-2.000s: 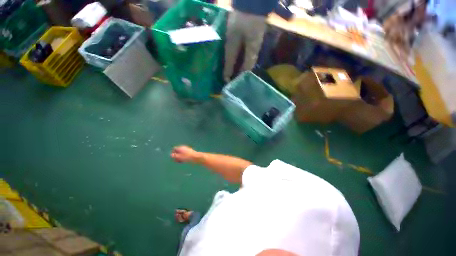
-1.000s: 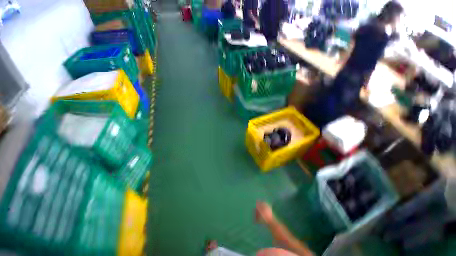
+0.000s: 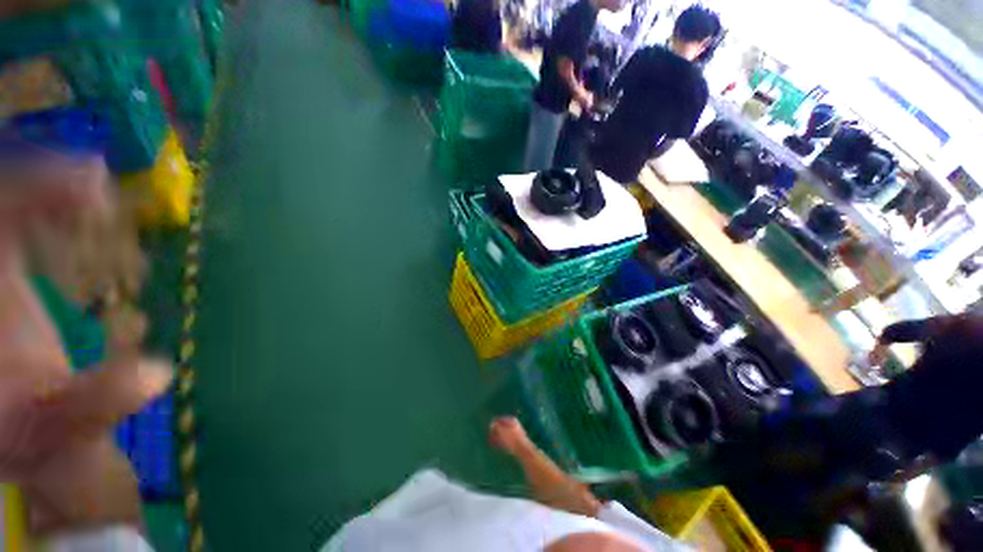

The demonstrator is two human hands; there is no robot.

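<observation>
My left hand (image 3: 92, 399) is large and blurred at the left edge, close to the camera; its finger shape and whether it holds anything cannot be told. My right hand (image 3: 507, 433) is small and low over the green floor, with no object visible in it; its fingers are unclear. To its right stands a green crate (image 3: 591, 394) with round black parts (image 3: 681, 412). Beyond it a green crate (image 3: 528, 283) sits on a yellow crate (image 3: 485, 327), with a white sheet and a black round part (image 3: 556, 190) on top.
A green floor aisle (image 3: 313, 270) runs ahead, with a yellow-black line (image 3: 190, 323) on its left. Blurred crates stand beyond the line. At right, people in dark clothes (image 3: 655, 102) are by a long workbench (image 3: 778, 278) bearing black parts. A yellow crate (image 3: 724, 520) is at the bottom.
The view has moved along the aisle and turned. The stacked crates with black parts are nearer. My left hand now shows large at the left; my right hand remains low in front.
</observation>
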